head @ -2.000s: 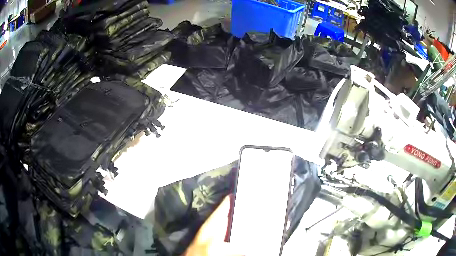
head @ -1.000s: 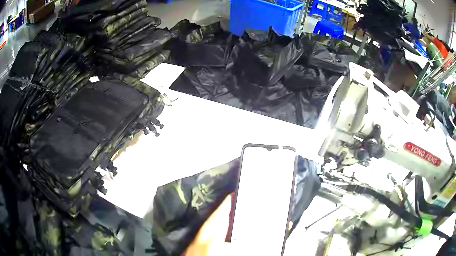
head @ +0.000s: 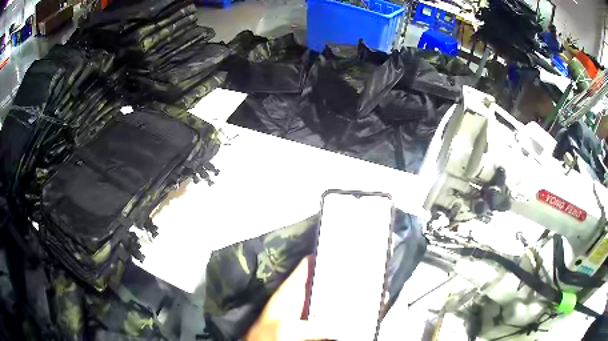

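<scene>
My left hand [head: 283,308], overexposed and cut off by the bottom edge, holds a smartphone [head: 351,260] upright, its screen glaring white. Behind and around the phone lies a backpack body piece [head: 260,266] of camouflage and shiny black cloth, on the white table in front of the sewing machine. The phone hides the middle of the cloth. My right hand is not in view.
The white sewing machine [head: 527,180] stands at right, with black webbing passing a green clip [head: 567,303]. Backpack front panels [head: 123,166] are stacked at left on the white table [head: 267,180]. Black pieces [head: 353,100] are heaped behind; beyond is a blue bin [head: 353,25].
The view and the phone have shifted very slightly. My left hand still holds the phone, and the cloth lies as before.
</scene>
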